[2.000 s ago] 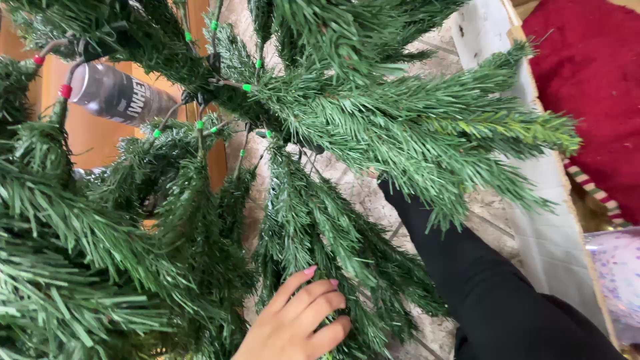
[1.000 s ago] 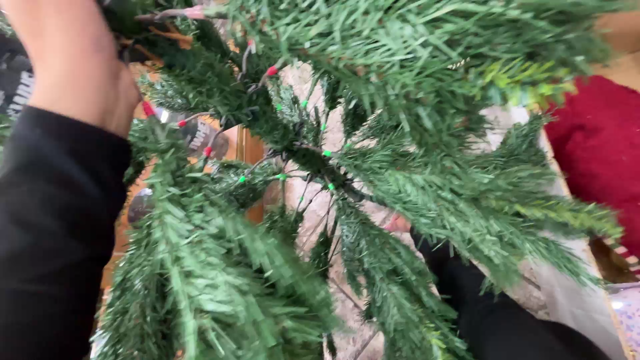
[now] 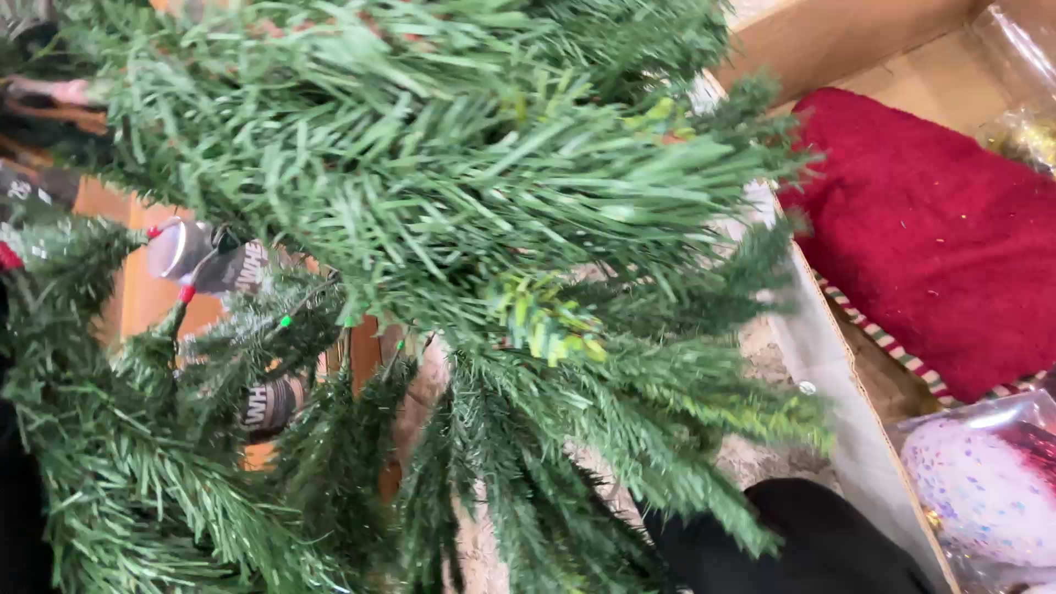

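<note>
Green branches of an artificial Christmas tree (image 3: 462, 181) fill most of the view, some with yellow-green tips. Red and green collars mark the wire stems near the trunk at the left. Neither of my hands shows clearly. A dark strip, perhaps a sleeve, runs down the lower left edge, and what is at its end is hidden. Foliage hides the middle of the trunk.
On the right, an open cardboard box (image 3: 858, 388) holds a red cloth (image 3: 932, 239) with a striped edge and a clear bag with a glittery pink ornament (image 3: 973, 487). Labelled containers (image 3: 202, 256) stand behind the branches. My black-clothed leg (image 3: 792, 544) is at the bottom.
A hand near the lower branches two seconds ago, and a hand by the trunk at upper left one second ago, are both out of sight. Upper branches now cover more of the view.
</note>
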